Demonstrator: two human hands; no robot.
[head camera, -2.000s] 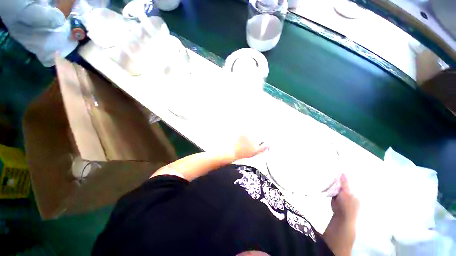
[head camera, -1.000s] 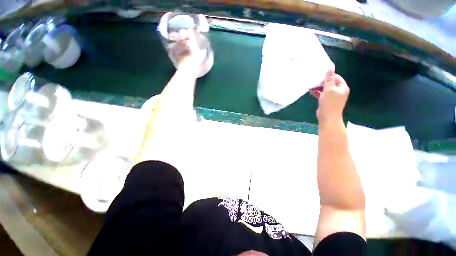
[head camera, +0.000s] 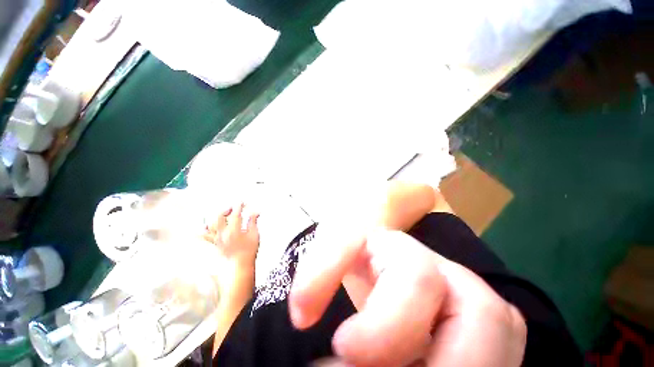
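My left hand is palm down over the overexposed bench, fingers spread, with nothing clearly in it. A clear-and-white unit lies on its side just left of it, its round end facing out. A round white shape is just beyond my fingers. My right hand is large and blurred, raised close to the camera, with bent, parted fingers and nothing visible in them. A white bag lies over the conveyor; glare hides whether anything is inside.
Several clear-and-white units crowd the bench's lower left end. More units stand on the green conveyor. White pieces line the raised shelf. White bags lie at the bench's far end. Brown cardboard is on the floor beside it.
The view has swung round to the right. My left hand has come back from the conveyor unit to the bench. My right hand has left the white bag and come up near the camera.
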